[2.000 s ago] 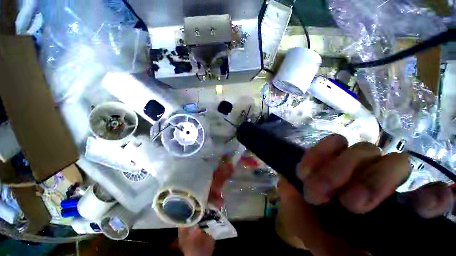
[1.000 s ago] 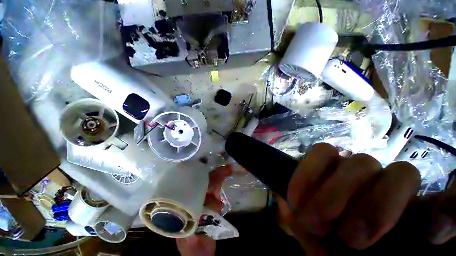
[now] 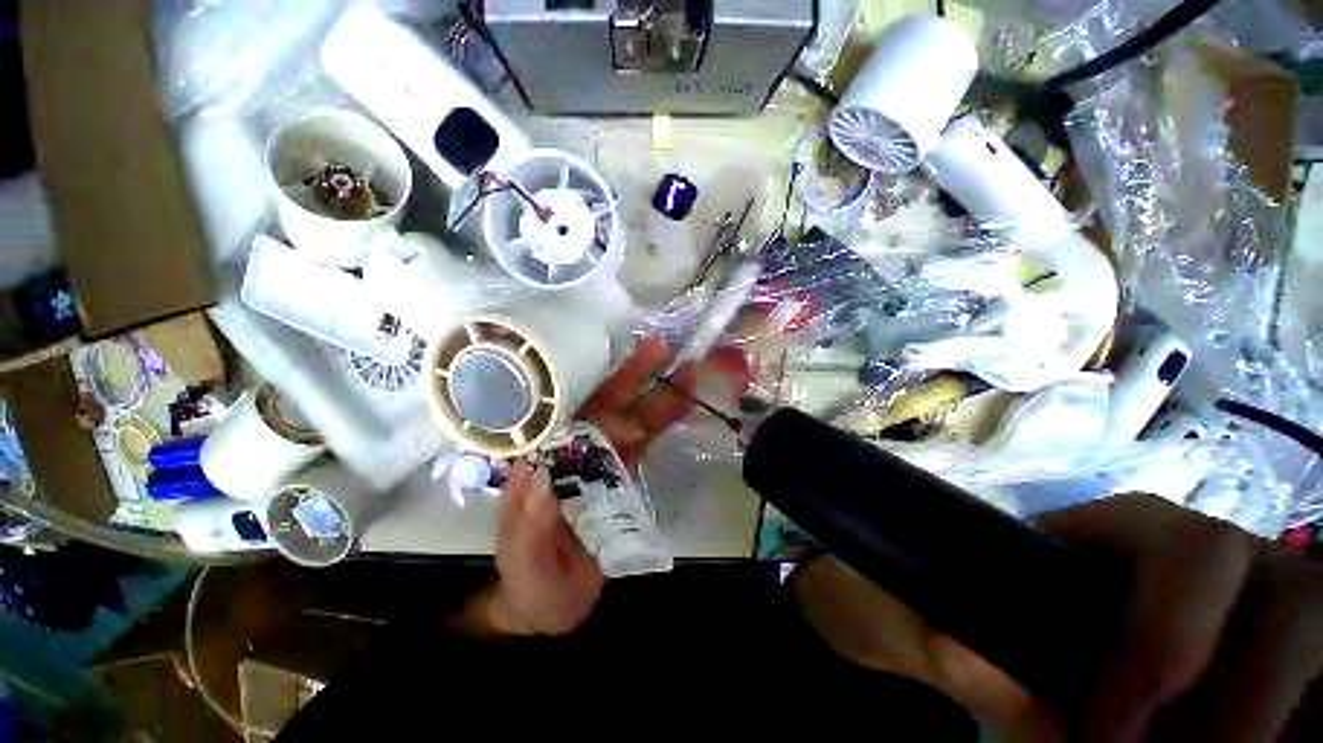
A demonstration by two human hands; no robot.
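Observation:
My left hand [image 3: 559,544] holds a white fan body [image 3: 493,385] by its opened handle. The round head faces up-left, and dark parts and red wires show in the handle [image 3: 617,515]. My right hand [image 3: 1146,610] grips a black electric screwdriver [image 3: 900,508]. Its thin bit [image 3: 704,407] points up-left, over the spread fingers of my left hand. I cannot tell whether the bit touches anything. A screw on the bit is too small to make out.
A grey metal screw feeder [image 3: 653,73] stands at the back. Other fan bodies [image 3: 337,182], a spoked fan part [image 3: 554,225] and blue cells [image 3: 177,468] lie left. Plastic film [image 3: 929,290], a white sleeve [image 3: 907,87] and a curved white fan body [image 3: 1030,203] lie right.
The view has shifted, so the feeder sits higher. The fan body has turned, and its open handle and my left fingers show more. The screwdriver is lower right, with its bit by those fingers.

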